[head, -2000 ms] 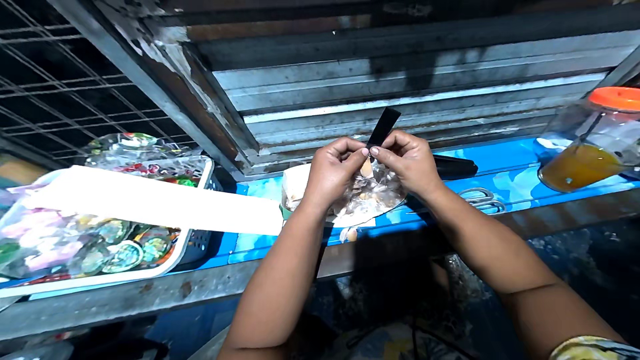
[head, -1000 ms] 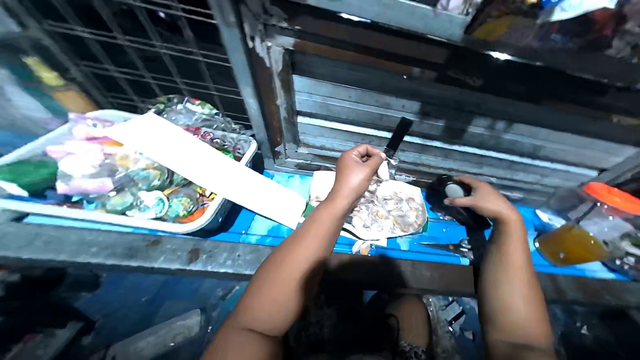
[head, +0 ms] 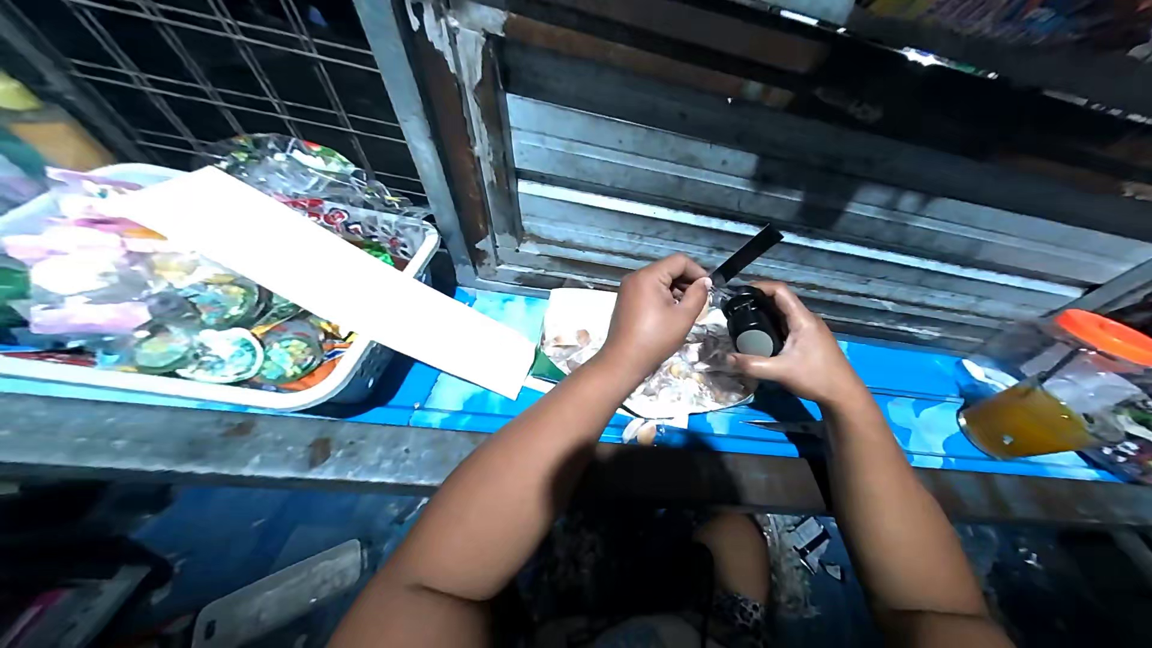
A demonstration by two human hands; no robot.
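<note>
My left hand [head: 661,306] pinches a small clear plastic piece with a black strip [head: 745,256] sticking up from it to the right. In my right hand [head: 792,346] is a black device with a round grey face [head: 754,333], held close beside the pinched piece. Below both hands lies a pile of small clear packets with pale brownish contents [head: 679,382] on a whitish sheet. A pair of scissors [head: 792,427] lies partly hidden under my right wrist.
At the left a white plastic basket [head: 297,396] holds wrapped goods, with a long white card [head: 360,288] across it. A clear jar of orange contents [head: 1026,418] with an orange lid [head: 1107,335] stands at the right. Slatted metal panels [head: 621,216] rise behind the blue-covered ledge [head: 450,396].
Two seconds ago both hands were together at the black strip. My right hand has since taken hold of the black device and brought it left, beside my left hand. The view has shifted.
</note>
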